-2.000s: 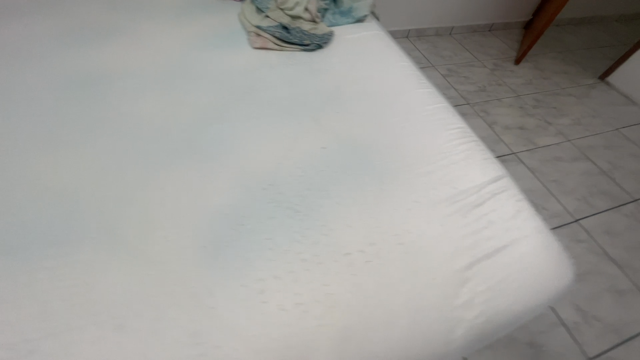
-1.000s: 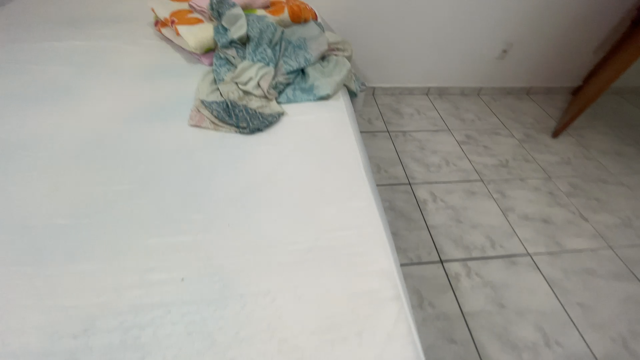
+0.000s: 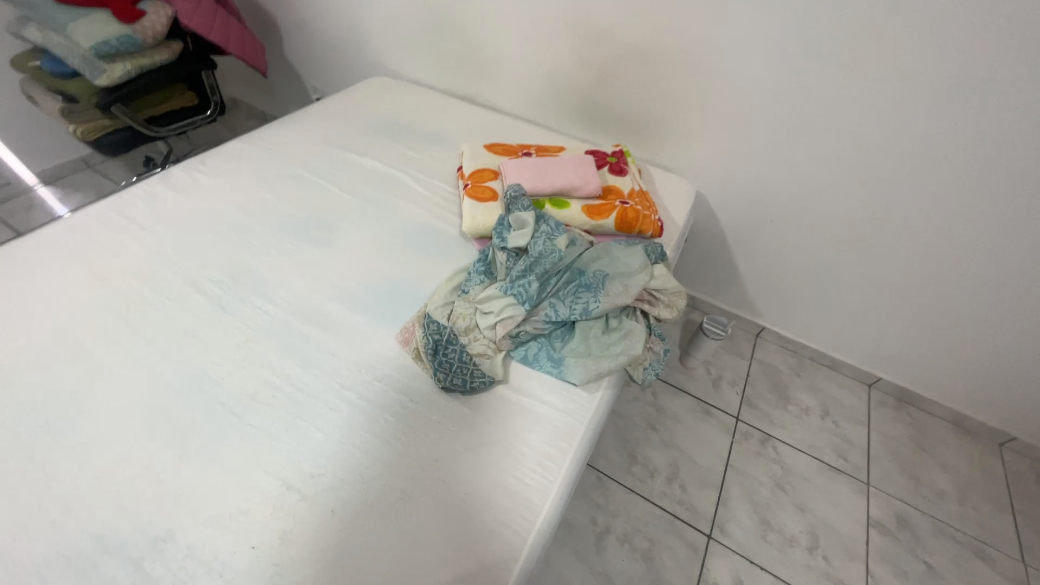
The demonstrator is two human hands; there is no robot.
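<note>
Neither my left hand nor my right hand shows in the head view. A mattress in a white fitted cover point(image 3: 268, 366) spreads across the left and middle. Near its far right corner lies a crumpled patterned cloth point(image 3: 561, 301) in blue, green and cream, partly over the mattress edge. Behind it, and partly covered by it, sits a folded cream blanket with orange and red flowers point(image 3: 626, 207). A small folded pink cloth point(image 3: 552, 176) rests on top of the blanket.
At the upper left, a black chair with metal arms point(image 3: 175, 122) holds a stack of folded textiles point(image 3: 97, 49). A clear container point(image 3: 708, 335) stands on the tiled floor point(image 3: 796, 487) between the mattress corner and the white wall point(image 3: 853, 179).
The view has swung far over toward the mattress's far corner, bringing the whole crumpled cloth, the flowered blanket and the chair into sight. The cloth was partly visible before.
</note>
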